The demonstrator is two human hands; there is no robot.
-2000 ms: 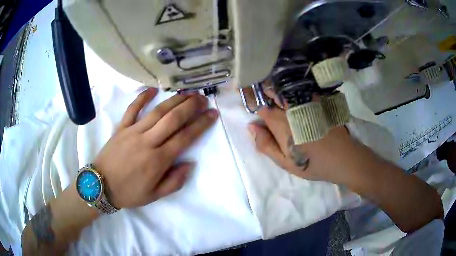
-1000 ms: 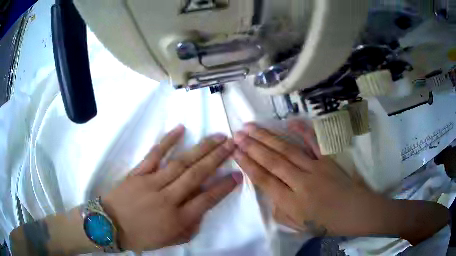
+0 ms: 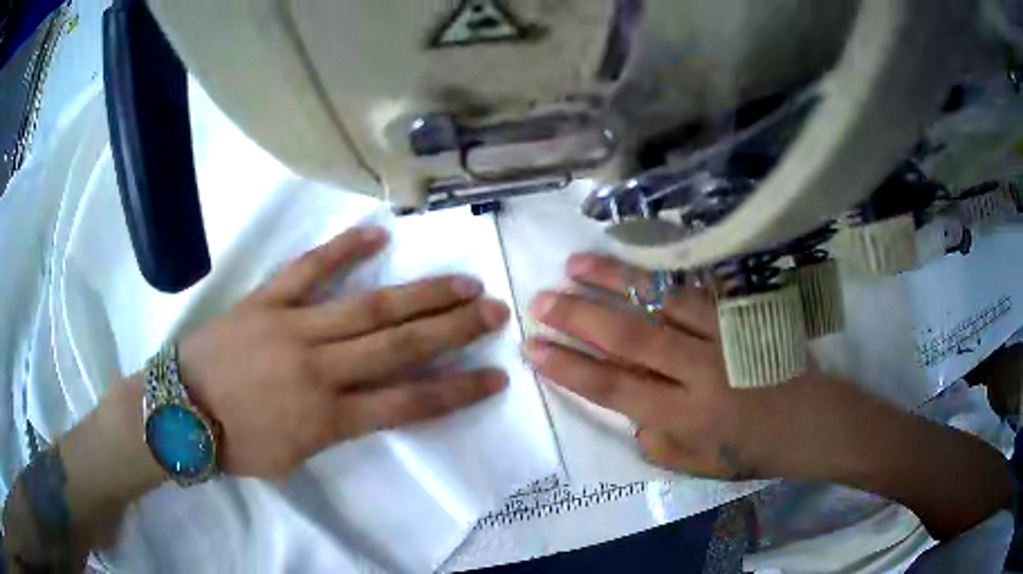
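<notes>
White cloth (image 3: pixel 449 252) lies under the machine head, with a thin straight seam (image 3: pixel 524 325) running down it from the small dark presser foot (image 3: pixel 486 207). My left hand (image 3: pixel 348 348) rests flat on the cloth left of the seam, palm down, fingers spread. My right hand (image 3: pixel 673 364) lies palm down just right of the seam, fingers slightly apart; a machine part covers some of it. Neither hand grips the cloth. The needle cannot be made out.
The cream sewing machine head (image 3: pixel 359 67) fills the top. A black rod (image 3: pixel 157 168) hangs at left. Ribbed tension knobs (image 3: pixel 763 336) hang over my right hand. Printed ruler marks (image 3: pixel 572 499) show at the table's front edge. More white cloth (image 3: pixel 875 538) is at lower right.
Both hands were up near the presser foot, then came down towards me beside the seam. Since then my left hand has shifted up and left, its fingers spread. Ruler marks now show below the cloth.
</notes>
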